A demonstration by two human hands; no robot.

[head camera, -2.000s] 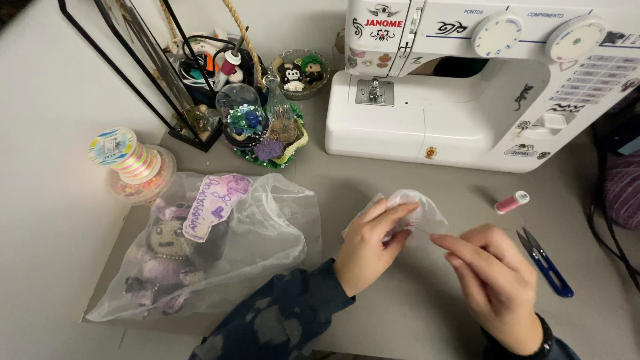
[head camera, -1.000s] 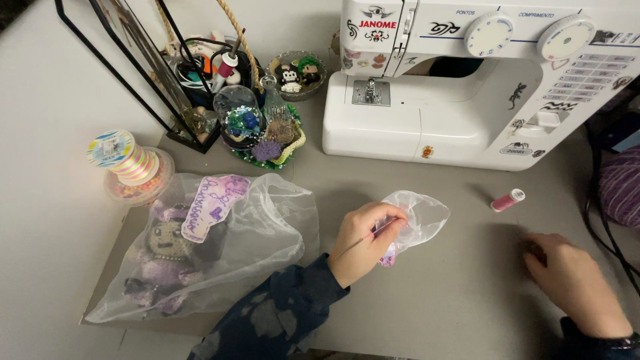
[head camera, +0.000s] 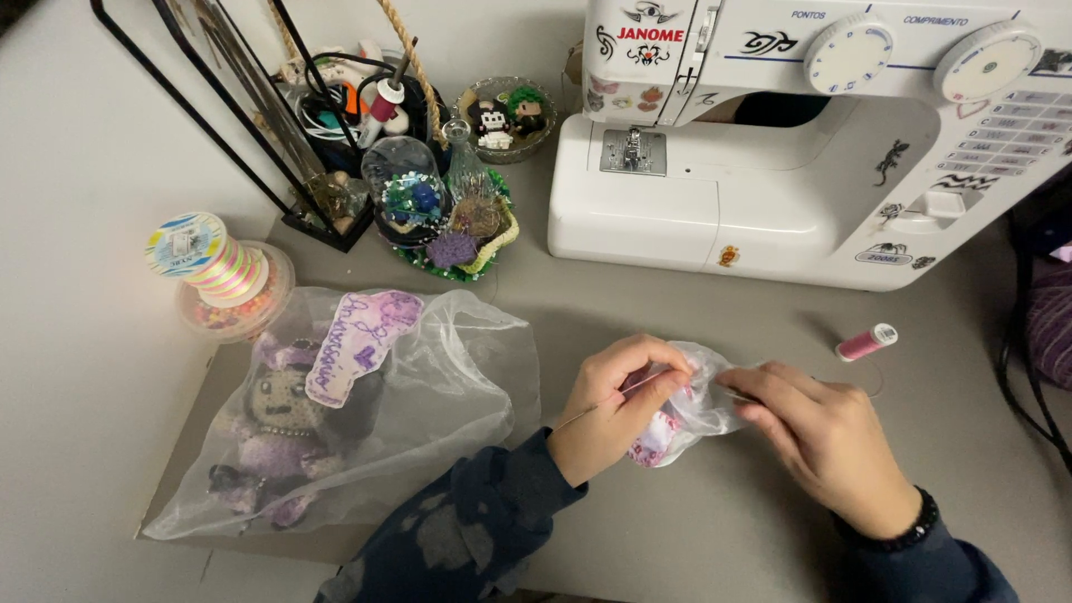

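My left hand (head camera: 624, 402) pinches the gathered edge of a small sheer organza bag (head camera: 712, 360). Pink thread runs from its fingertips, and a thin sewing needle (head camera: 576, 417) lies across the hand. Inside the bag is a small pink and white stitched piece (head camera: 656, 437). My right hand (head camera: 825, 435) is at the bag's right side, closed around a slim metal tool, likely the thread snips (head camera: 737, 395); only the tips show. Behind it lies a spool of pink thread (head camera: 867, 342). To the left, a larger organza bag (head camera: 469, 377) holds a crocheted doll (head camera: 285, 410) under a purple lettered tag (head camera: 360, 343).
A white Janome sewing machine (head camera: 636, 226) stands at the back right. Behind the large bag are a ribbon spool (head camera: 239, 272) on a bead container, a black metal frame (head camera: 331, 226), glass ornaments (head camera: 410, 188) and a dish of small figures (head camera: 502, 138). Purple yarn (head camera: 1051, 322) and black cables are at far right.
The right hand has come left from the desk's right side to the small bag. The blue-handled snips, seen on the desk two seconds ago, no longer show there.
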